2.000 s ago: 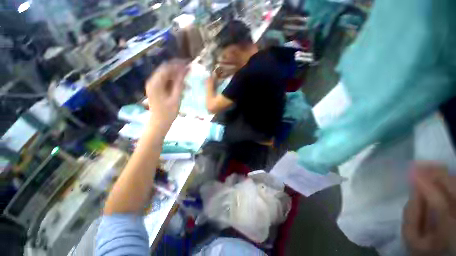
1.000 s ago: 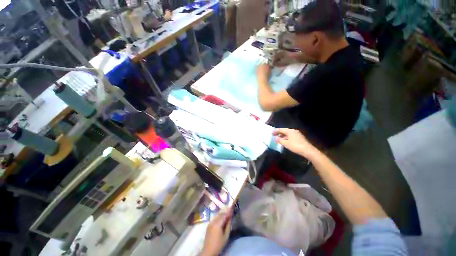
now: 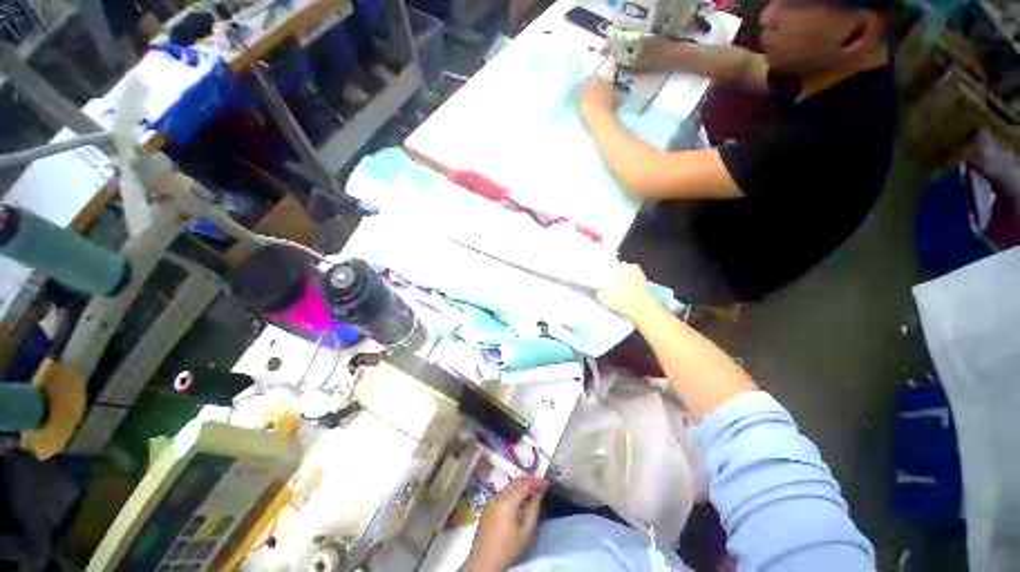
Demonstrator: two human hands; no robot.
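A layered stack of white and pale mint cut fabric pieces lies across the table to the left of the seated person. My right hand reaches over from the right and grips the near right end of the stack; its fingertips are partly hidden. My left hand is low in the picture beside the sewing machine head, with curled fingers; whether it holds something is unclear. A rolled mint piece lies at the stack's near edge.
A seated person in black works at another machine ahead. The control panel is lower left, with thread cones and a dark bottle-like object. An off-white bundle is below the table. White cloth hangs right.
The view has swung, and the mint garment seen at the right has left it. My raised left hand has come down beside the machine. My right hand has moved from the right edge to the stack.
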